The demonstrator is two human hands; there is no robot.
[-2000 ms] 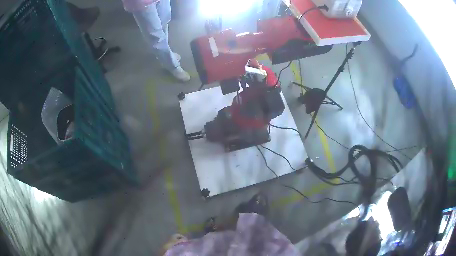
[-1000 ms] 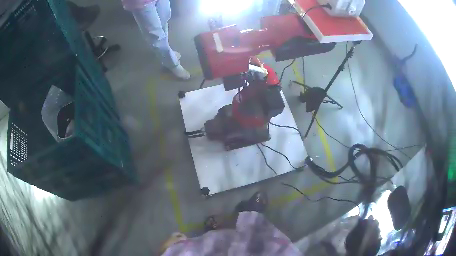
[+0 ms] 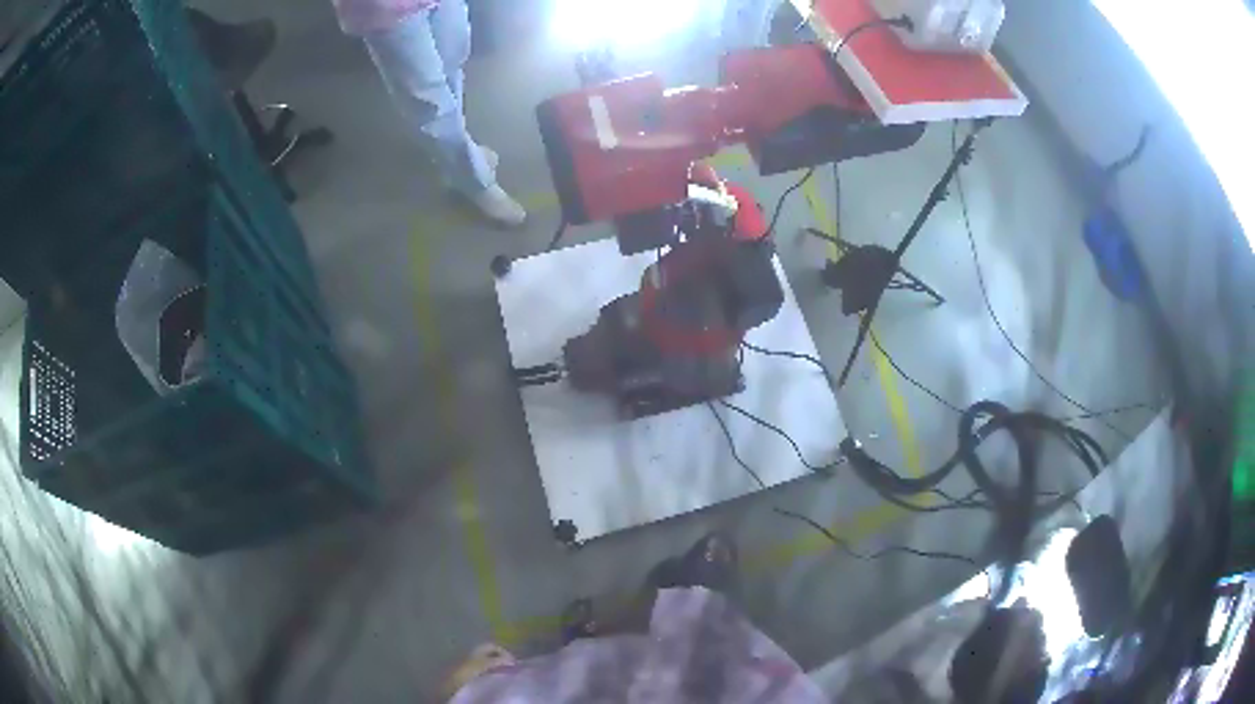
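A large red robot arm (image 3: 619, 145) stands on a white square base plate (image 3: 606, 475) on the floor. Its flat end plate (image 3: 919, 83), red on top with a white edge, carries a white box device (image 3: 957, 21), cut off by the top edge. A small, blurred, skin-toned part of what looks like my left hand (image 3: 482, 660) shows at the bottom edge beside my pink checked clothing; its fingers cannot be made out. My right hand cannot be made out.
A teal crate (image 3: 275, 440) stands at left. A person's legs (image 3: 438, 103) are behind the arm. A black stand (image 3: 902, 255) and coiled cables (image 3: 984, 426) lie right. A bright table corner (image 3: 1053, 591) and a screen (image 3: 1225, 626) are lower right.
The red arm and its end plate have shifted slightly to the right since the earliest frame. The person's legs and the crate look the same.
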